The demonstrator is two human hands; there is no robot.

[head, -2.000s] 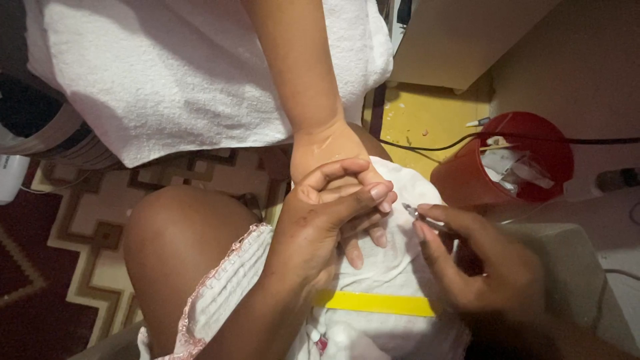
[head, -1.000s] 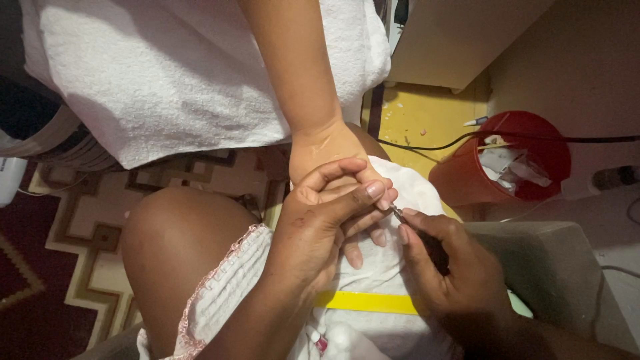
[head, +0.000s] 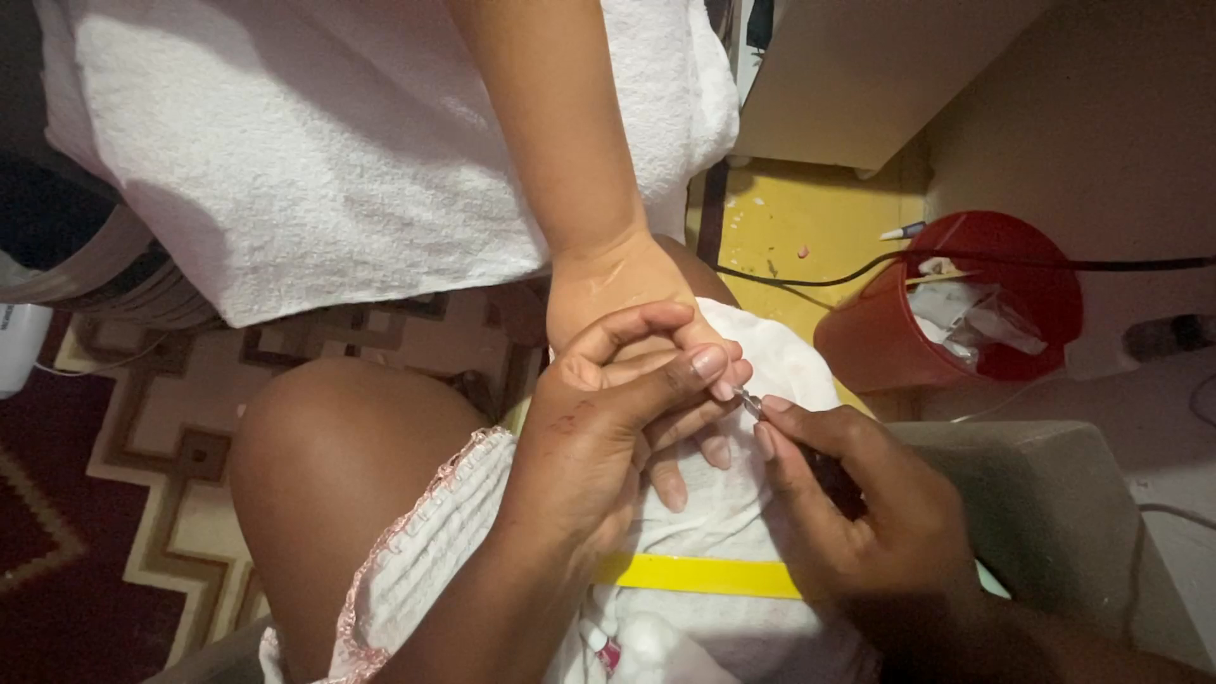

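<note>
Another person's hand (head: pixel 608 294) reaches down from the top, palm up, over a white cloth (head: pixel 769 351) on my lap. My left hand (head: pixel 608 408) grips that hand's fingers, with my thumb at one fingertip. Between the thumb and fingers of my right hand (head: pixel 864 503) is a small metal nail tool (head: pixel 749 401), probably a cuticle nipper; its tip touches or is very near that fingertip. Its handle is mostly hidden in my palm. Below the hands a yellow nail file or strip (head: pixel 703 575) lies across the cloth, near a cotton ball (head: pixel 655 651) and a small white-and-red item (head: pixel 602 648).
A red bin (head: pixel 855 328) holding waste stands at the right, with a black cable (head: pixel 1092 263) crossing over it. A white towel (head: pixel 332 171) covers the other person's lap. A grey armrest or seat edge (head: pixel 1026 475) lies beside my right forearm.
Two seconds ago the metal tool was a little apart from the held fingers; my right hand has since brought it left to the fingertip. My left hand keeps its hold.
</note>
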